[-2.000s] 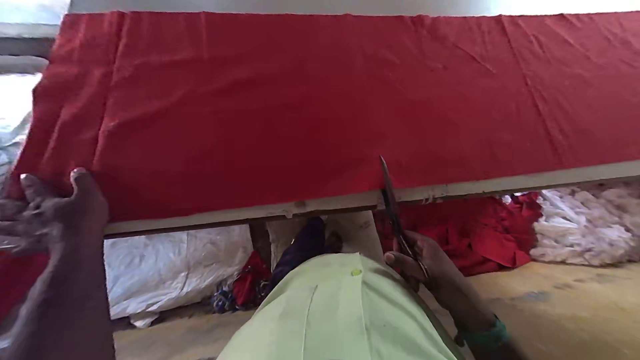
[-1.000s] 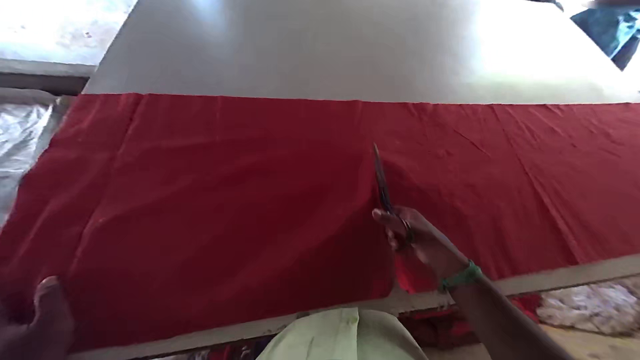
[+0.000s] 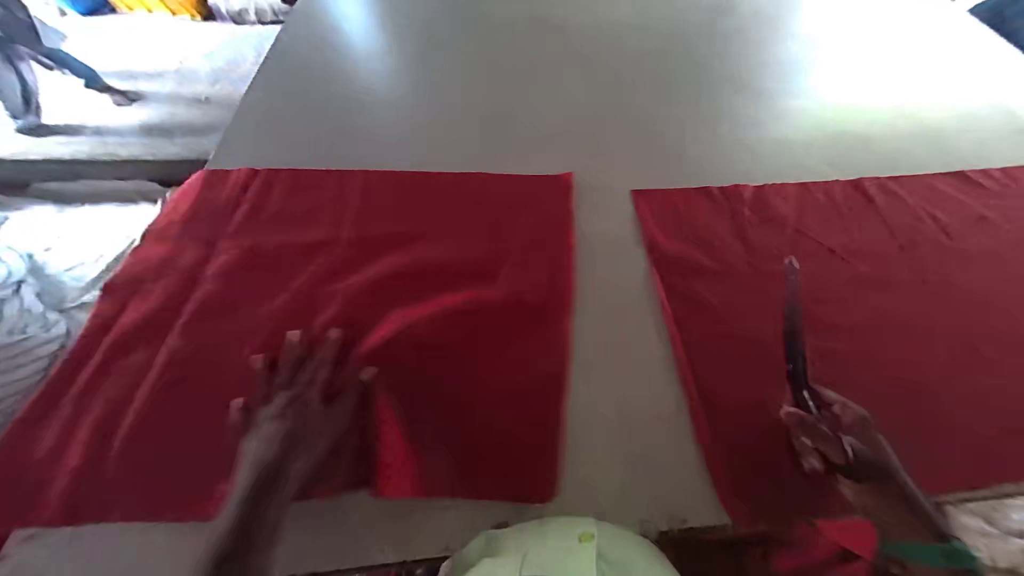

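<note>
Two pieces of red fabric lie on the grey tabletop, with a strip of bare surface between them. On the left piece of red fabric [image 3: 480, 336], my left hand [image 3: 300, 408] rests flat, fingers spread, and the cloth wrinkles beside it. My right hand [image 3: 840, 448] holds metal scissors [image 3: 795, 344] by the handles over the right piece of red fabric [image 3: 720, 320]; the blades look closed and point away from me. A green band circles my right wrist.
The grey table [image 3: 560, 96] stretches away ahead. Pale cloth [image 3: 40, 320] is heaped beyond its left edge. A person [image 3: 48, 64], partly in view, is at a white surface at the upper left. More light cloth [image 3: 988, 524] shows below the near edge at right.
The red fabric, one stretch a second ago, is now in two pieces with a gap between them. My left hand has moved inward from the left end; my right hand with the scissors has moved right.
</note>
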